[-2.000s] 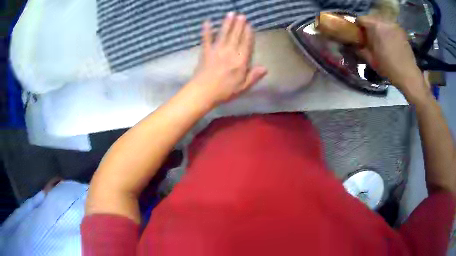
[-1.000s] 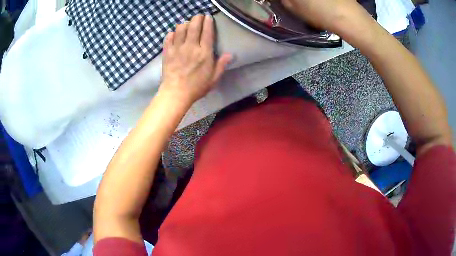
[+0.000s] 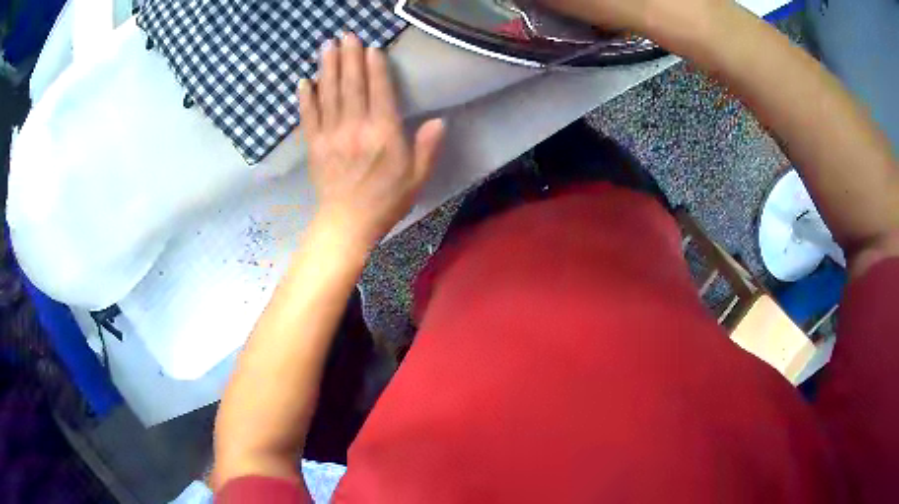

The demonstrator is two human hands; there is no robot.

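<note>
A black-and-white gingham cloth (image 3: 261, 69) lies on the white padded pressing form (image 3: 84, 197), its corner pointing toward me. My left hand (image 3: 360, 138) lies flat, palm down, with its fingertips on the cloth's edge and its thumb spread; it holds nothing. The iron (image 3: 493, 30) is at the top edge, partly cut off, its pointed tip at the right edge of the cloth. My right arm reaches to the iron, but my right hand and the iron's handle are beyond the top edge of the picture.
A pale table cover (image 3: 227, 285) shows under the form. On the speckled floor (image 3: 680, 138) at the right are a white round disc (image 3: 789, 231), a wooden stool (image 3: 774, 335) and something blue. Light blue fabric shows at the bottom left.
The view has swung and shifted. Since the earliest frame the iron has moved left relative to the form. My left hand stays flat at the cloth's edge, and the stool has come into view.
</note>
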